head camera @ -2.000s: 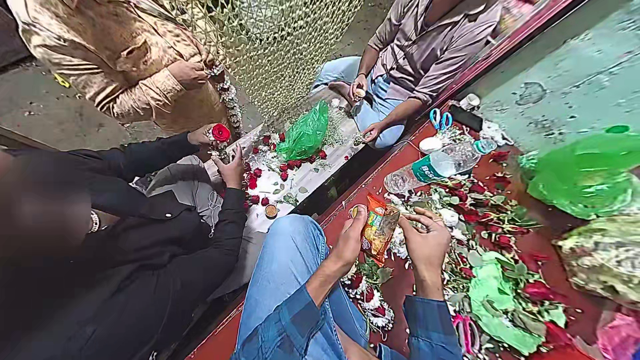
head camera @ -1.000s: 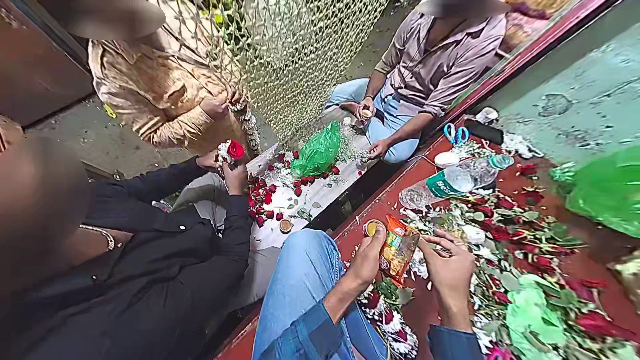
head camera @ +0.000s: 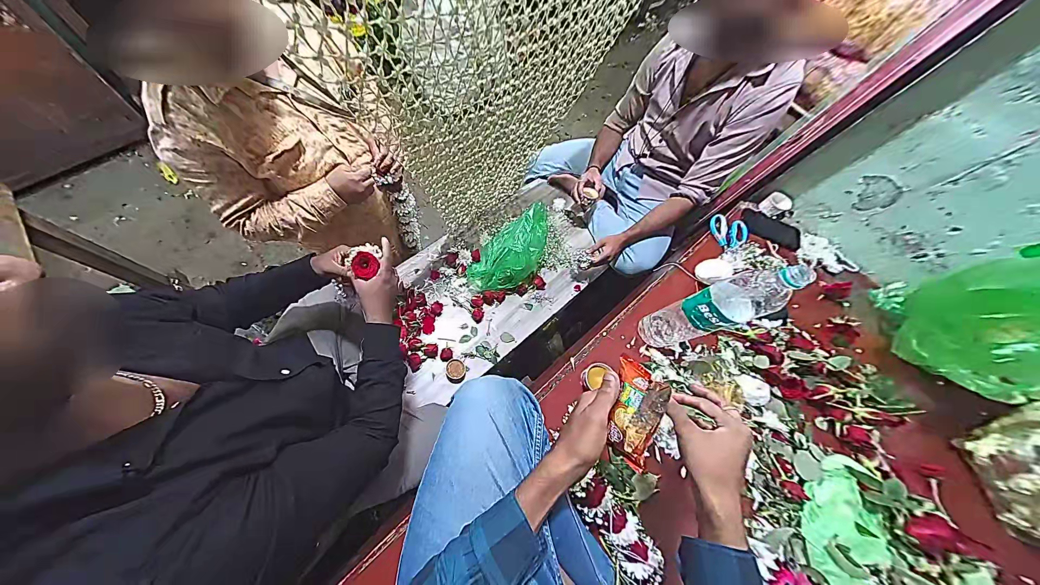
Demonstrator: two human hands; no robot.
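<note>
My left hand [head camera: 589, 426] grips an orange snack packet [head camera: 638, 414] along its left edge, and a small cup [head camera: 597, 377] with yellowish contents sits at its fingertips. At the packet's right upper edge, my right hand [head camera: 715, 439] has thumb and fingers close together; whether they pinch the packet is unclear. A garland of red and white flowers [head camera: 621, 528] lies below the packet, beside my jeans-clad knee. Cut stems, leaves and red petals [head camera: 812, 390] spread over the red surface to the right of my hands.
A plastic bottle [head camera: 723, 305], blue-handled scissors [head camera: 729, 232] and a black object [head camera: 770, 229] lie beyond. Green bags [head camera: 975, 325] are at right. Three people sit or stand opposite, around a white board [head camera: 455, 382] with red roses and a green bag [head camera: 512, 248]; one holds a rose [head camera: 365, 265].
The view has shifted. My left hand still holds the packet and the small cup; my right hand stays beside the packet. No other plain change shows.
</note>
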